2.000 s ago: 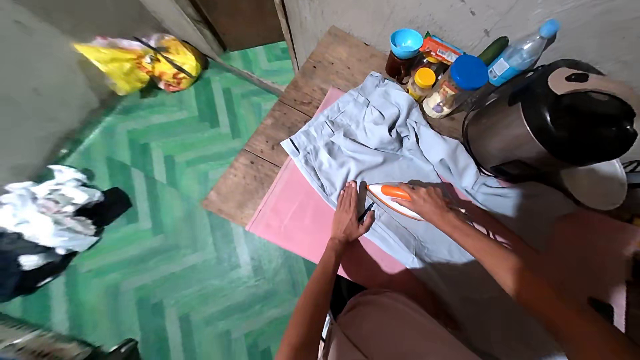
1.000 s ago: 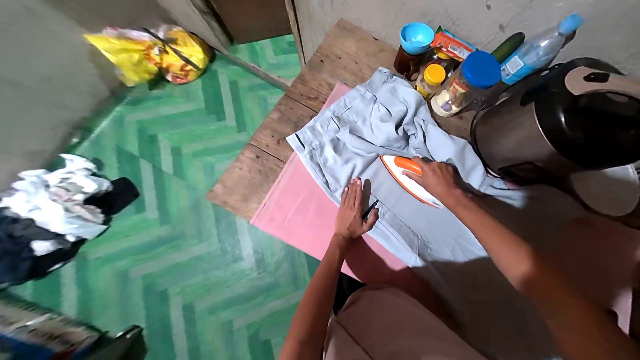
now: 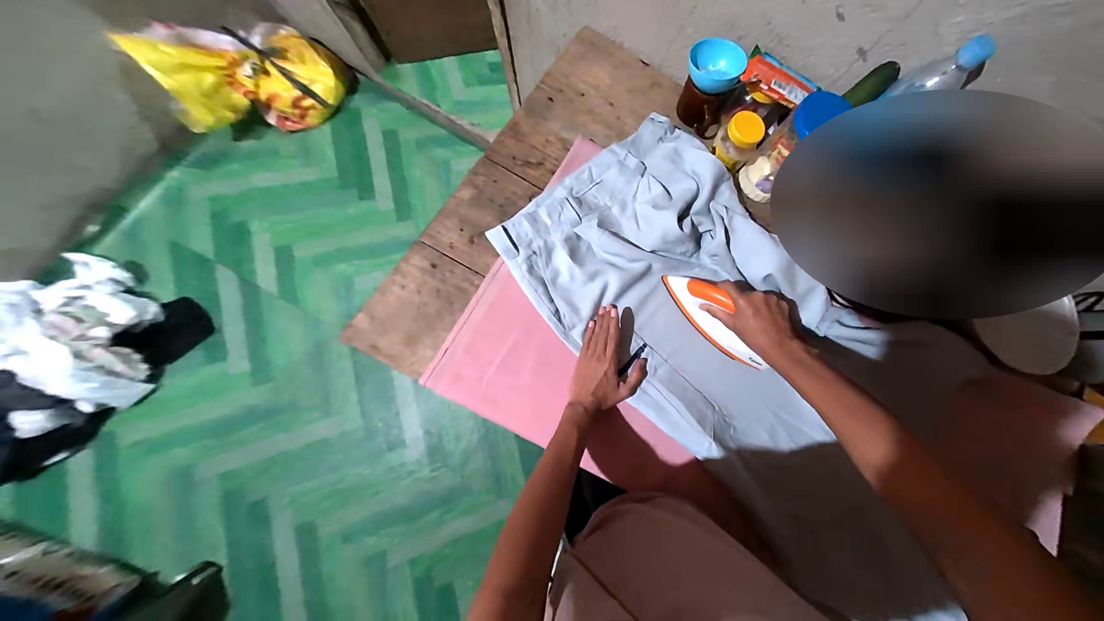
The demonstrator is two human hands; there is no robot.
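Note:
Light grey trousers [image 3: 604,241] lie spread over a pink cloth [image 3: 500,345] on a wooden table [image 3: 483,207], their waistband toward the upper left and wrinkled near the top. My right hand [image 3: 759,319] is closed around the orange handle of a white and orange clothes iron [image 3: 703,315], which rests on the fabric of the leg. Flat on the trousers' near edge, my left hand [image 3: 604,366] presses down with its fingers extended. Beside its thumb shows a small dark strip [image 3: 632,358] on the fabric, too small to name.
Jars with yellow [image 3: 745,129] and blue lids, a blue bowl [image 3: 718,65], a cucumber [image 3: 873,84] and a plastic bottle [image 3: 940,73] stand along the wall. A blurred area hides the right back. A yellow plastic bag [image 3: 198,82] and a clothes pile [image 3: 78,328] lie on the green floor.
The iron in my right hand has moved away from beside my left hand, to the right along the trousers. My left hand remains on the trousers' near edge.

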